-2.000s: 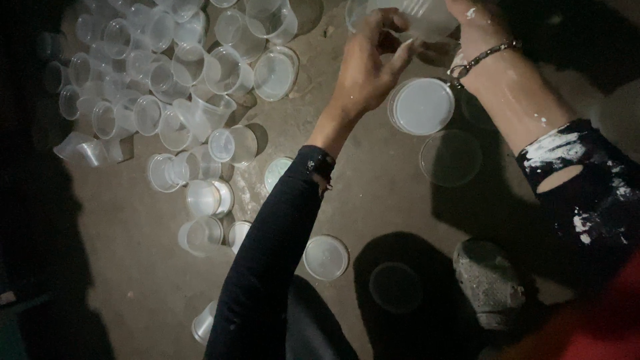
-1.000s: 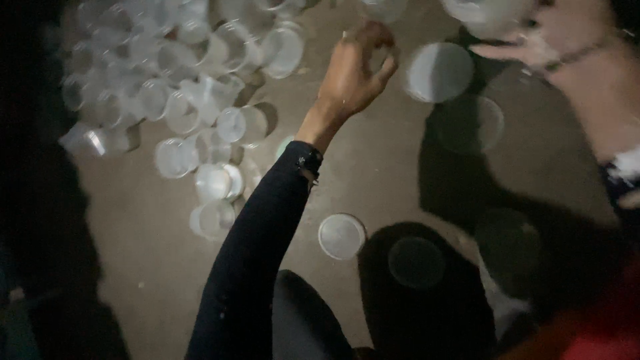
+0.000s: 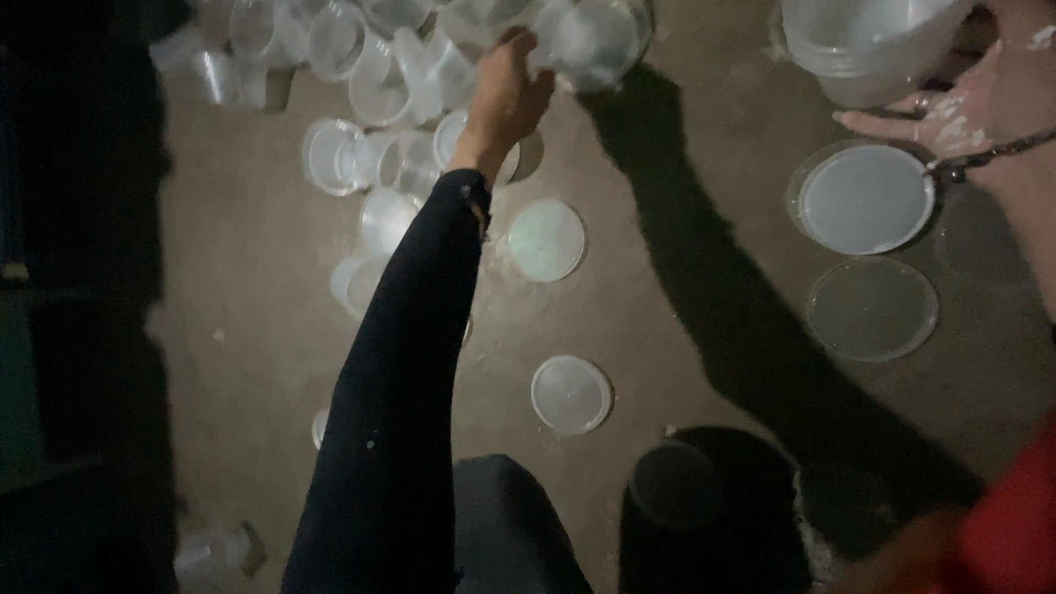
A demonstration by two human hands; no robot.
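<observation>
My left hand (image 3: 510,99), palm down with fingers bent, is over the right side of a pile of clear plastic cups (image 3: 384,82). Its thumb is close beside a round clear container (image 3: 598,41); whether it grips anything cannot be told. At the upper right, my right hand (image 3: 965,111), with white smears and a bracelet, is around the lower side of stacked clear plastic bowls (image 3: 866,49); part of the hand is hidden behind them. Just below lies a round whitish lid or container (image 3: 866,200), with a clear disc (image 3: 873,309) under it.
A pale green round lid (image 3: 546,240) and a translucent lid (image 3: 571,395) lie on the grey-brown floor. More cups (image 3: 334,157) lie left of my sleeve, and another (image 3: 213,554) is at the lower left. My knee (image 3: 511,528) shows at the bottom. Dark shadows cross the floor.
My left hand has moved left from the bowls to the cup pile. My right hand stays by the bowls. The view has shifted, and the pale green lid shows more fully.
</observation>
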